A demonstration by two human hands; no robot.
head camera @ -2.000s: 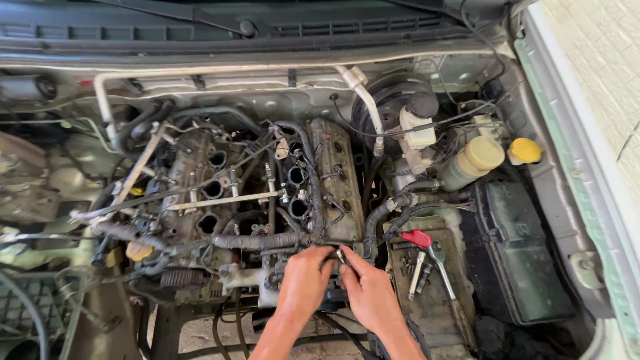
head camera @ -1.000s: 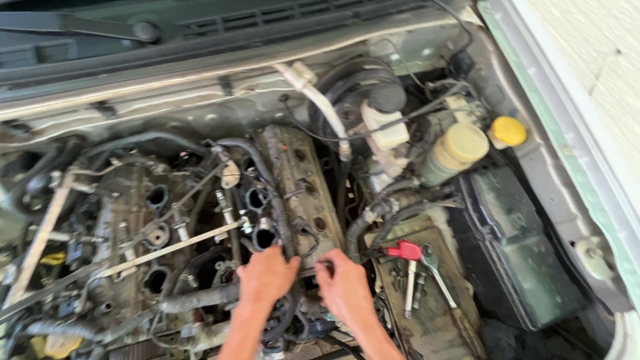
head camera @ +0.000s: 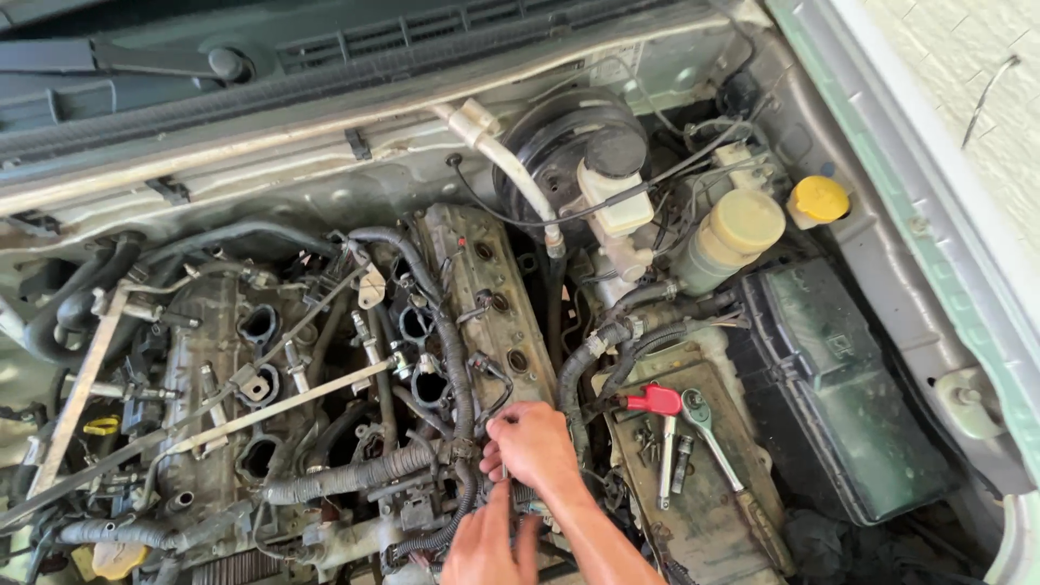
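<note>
My right hand (head camera: pixel 532 447) bends over the front end of the valve cover (head camera: pixel 487 317), with curled fingers around something small that I cannot make out. Just below it, my left hand (head camera: pixel 491 540) is at the wiring beside the cover, its index finger pointing up toward the right fingertips; whether it holds anything is unclear. A corrugated wiring harness (head camera: pixel 455 366) runs along the cover's left side. To the right, a ratchet wrench (head camera: pixel 715 443), a socket extension (head camera: pixel 666 463), a socket (head camera: pixel 683 463) and several small bolts (head camera: pixel 647 445) lie on the battery top (head camera: pixel 699 520), near a red terminal cover (head camera: pixel 654 400).
Open intake ports (head camera: pixel 429 386) and fuel rails (head camera: pixel 284 406) are at the left. The brake fluid reservoir (head camera: pixel 615 195), a power steering reservoir (head camera: pixel 739 227), a yellow cap (head camera: pixel 819 199) and a black fuse box (head camera: pixel 845 390) stand at the right, beside the fender edge (head camera: pixel 910 179).
The view has swung and come closer. My hands were side by side at the front of the valve cover; now my left hand is below my right. The tools on the battery have not moved.
</note>
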